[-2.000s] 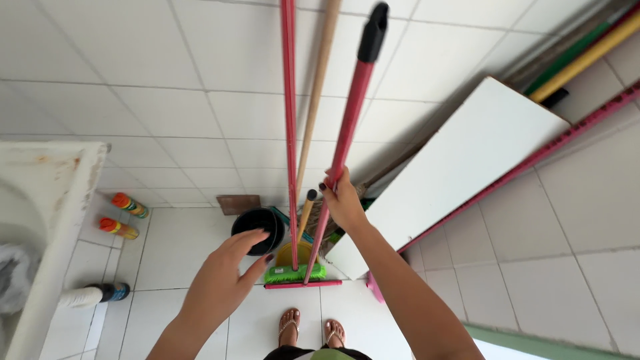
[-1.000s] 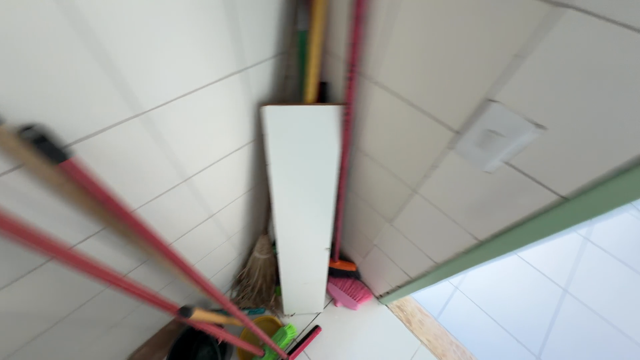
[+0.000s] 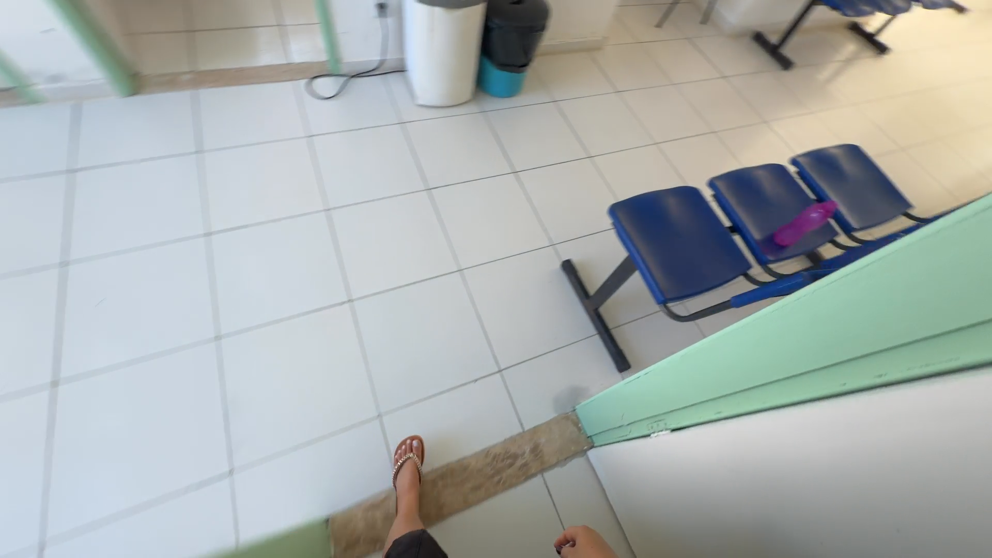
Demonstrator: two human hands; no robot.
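Observation:
At the bottom edge of the head view, part of my right hand [image 3: 583,542] shows with its fingers curled; whether anything is in it cannot be told. It is low beside the white wall or door panel [image 3: 806,465], over the floor inside the doorway. My left hand is out of view. One foot in a thong sandal [image 3: 408,459] is at the stone threshold [image 3: 504,473]. A magenta bottle [image 3: 806,224] lies on the middle seat of a row of blue chairs [image 3: 682,244].
The green door frame [image 3: 790,333] borders the doorway on the right. White tiled floor [image 3: 279,263] spreads ahead. Against the far wall stand a white bin [image 3: 443,54] and a black and teal bin [image 3: 504,76], with a cable [image 3: 341,85] on the floor beside them.
The view has swung from the tiled corner with brooms to the doorway and the room beyond. Two seconds ago my right hand held a red broom handle; that handle is no longer in view.

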